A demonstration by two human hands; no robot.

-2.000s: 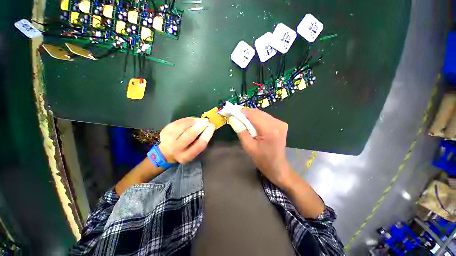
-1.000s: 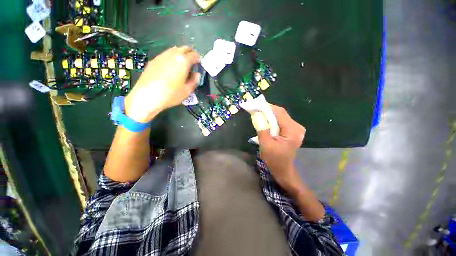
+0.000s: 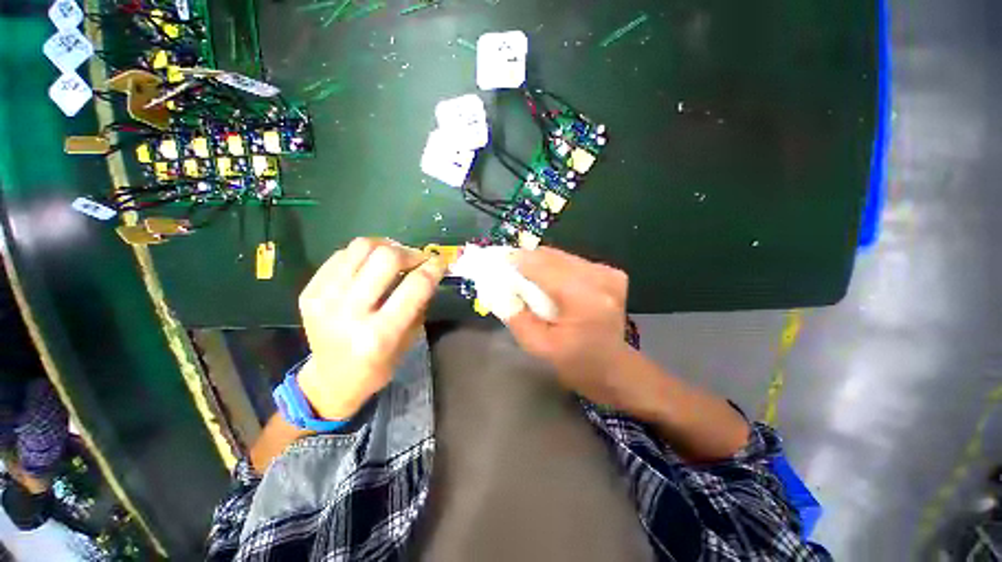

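Observation:
My left hand [image 3: 368, 307] pinches a small yellow-tan end piece [image 3: 442, 254] near the bench's front edge. My right hand [image 3: 566, 302] holds a crumpled white wipe [image 3: 500, 280] against the end piece's right side. A green circuit board strip [image 3: 555, 181] with yellow components runs from the hands up to the right; its lower end is partly hidden by the right hand and wipe. Black wires join it to white square tags: one tag [image 3: 502, 59] lies apart, and two overlapping tags [image 3: 449, 155] lie nearer.
More boards [image 3: 220, 157] lie at the left, with yellow-tan end pieces [image 3: 265, 261] and white tags [image 3: 68, 49] on wires. Green slivers [image 3: 625, 29] lie on the dark green bench [image 3: 725, 165]. A green conveyor runs along the left. Part of a person [image 3: 42, 428] shows at the far left.
My left hand has come back from the tags to the front edge and now pinches an end piece. My right hand moved left with the wipe. The board strip is turned more steeply.

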